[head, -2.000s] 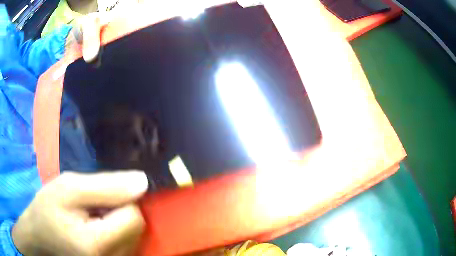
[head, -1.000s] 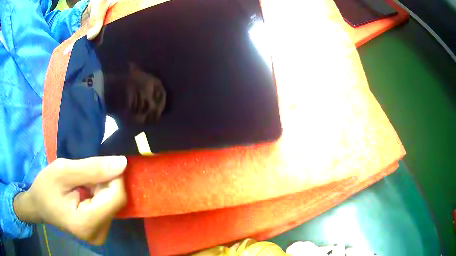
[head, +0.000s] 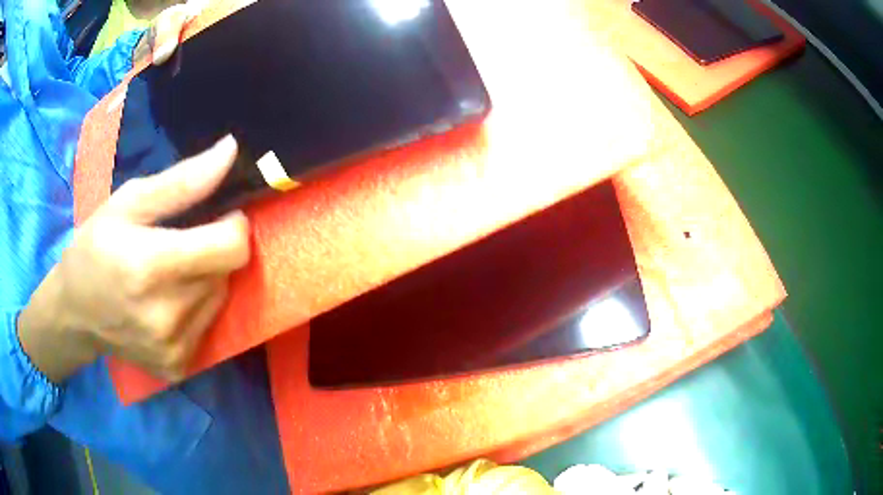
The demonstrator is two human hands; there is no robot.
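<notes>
A black-screened tablet (head: 319,82) with a small white and yellow label lies on a tilted orange-red foam pad (head: 416,218). Another person's bare hands hold that pad at its left side. Below it, a second dark tablet (head: 484,290) lies on a lower orange-red pad stack (head: 716,222), partly covered by the raised pad. At the bottom edge are a yellow gathered sleeve (head: 474,480) and a white crumpled shape (head: 605,480), perhaps a gloved hand of mine. It is cut off, and I cannot tell which hand it is or its state.
A person in blue sleeves (head: 44,193) stands at the left. Another dark tablet (head: 712,27) lies on an orange-red pad (head: 692,92) at the upper right. The green surface (head: 794,184) runs along the right, with the shiny green bench (head: 668,416) at the lower right.
The other person's near hand has moved up with the top pad and tablet, tilting them. The lower tablet has come into view. The yellow sleeve and white shape have hardly moved.
</notes>
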